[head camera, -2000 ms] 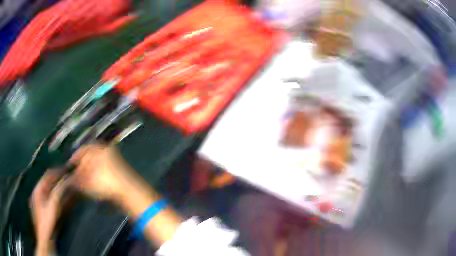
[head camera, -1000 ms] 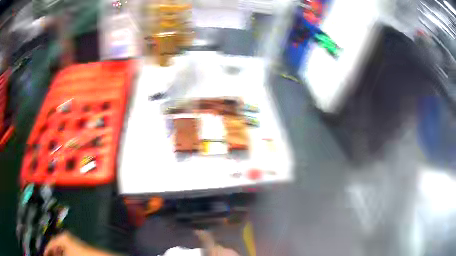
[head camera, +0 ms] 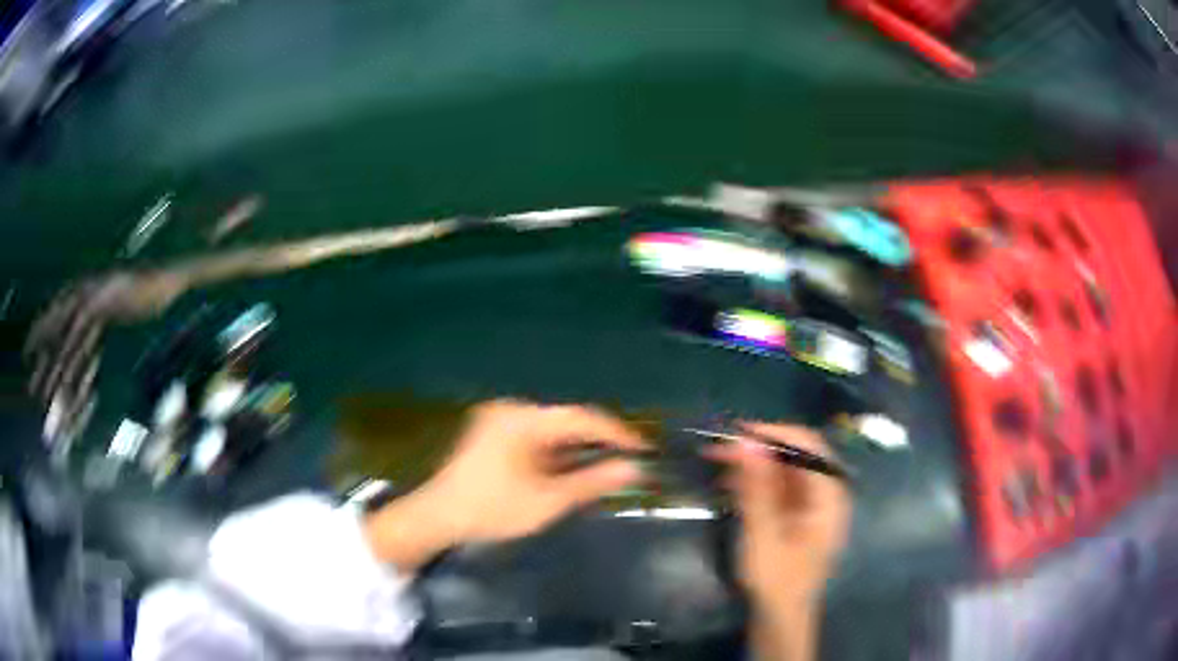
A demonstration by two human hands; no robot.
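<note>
My left hand (head camera: 517, 471), in a white sleeve, is at lower centre. Its thumb and fingers close on a small dark piece that looks like a display module (head camera: 633, 480); blur hides its details. My right hand (head camera: 785, 517) is just to the right, holding thin dark tweezers (head camera: 804, 456) that slant across the fingers. The tips point toward the piece; I cannot tell if they touch it. Loose modules (head camera: 749, 328) with bright reflections lie on the green mat (head camera: 517, 323) beyond my right hand.
A red-orange component tray (head camera: 1059, 375) with dark pockets stands at right. Another pile of small modules (head camera: 213, 413) lies at left. An amber patch (head camera: 388, 439) is beside my left hand. A pale, cord-like strip (head camera: 349, 245) crosses the mat. A red object (head camera: 917, 29) is at top right.
The view has swung left from the white machine bed to the green mat. Both hands now show at lower centre. The tray now appears at the right side.
</note>
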